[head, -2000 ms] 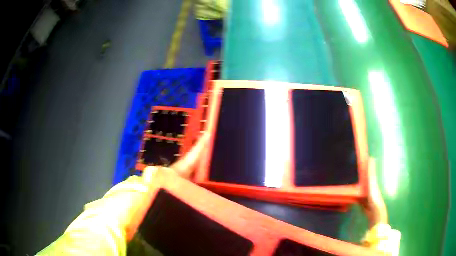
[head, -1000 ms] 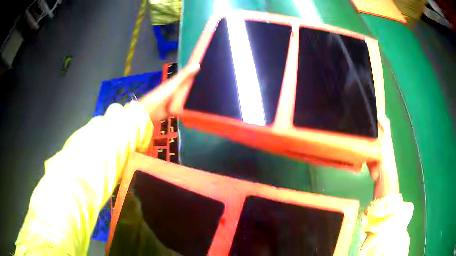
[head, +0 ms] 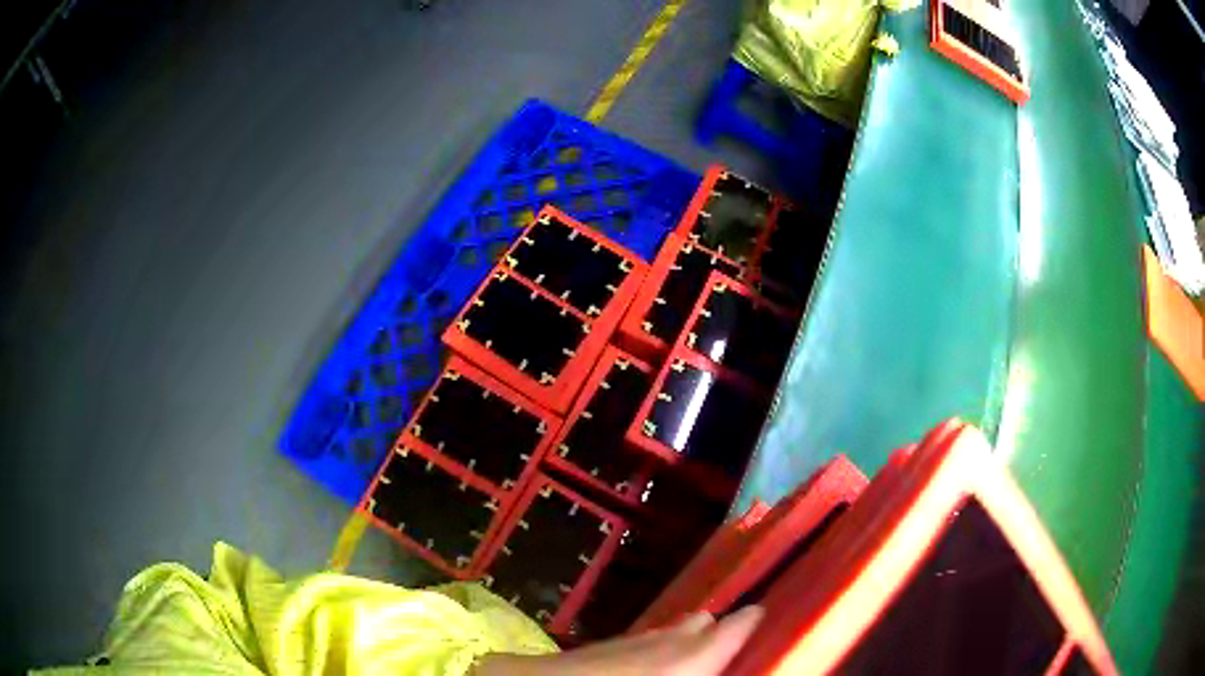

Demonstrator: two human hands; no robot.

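Observation:
A stack of orange-red foam trays [head: 925,528] stands at the bottom right, tilted in view and cut off by the lower edge. Its top tray holds glossy black display panels [head: 971,594]. My left hand [head: 681,647] is at the bottom centre, partly cut off and blurred, with its fingers against the near left side of the stack; whether it grips a tray is unclear. My right hand is not in view.
A blue lattice pallet [head: 397,330] on the floor at left bears several foam trays [head: 548,310] of panels with tape tabs. Green bench [head: 912,277] carries another tray [head: 978,50]. A person in yellow [head: 813,46] is by a blue stool [head: 753,112]. Orange foam [head: 1173,317] lies right.
The view has swung left toward the pallet. The two-panel tray that both hands held up over the bench is no longer seen held up. My right hand has left the view.

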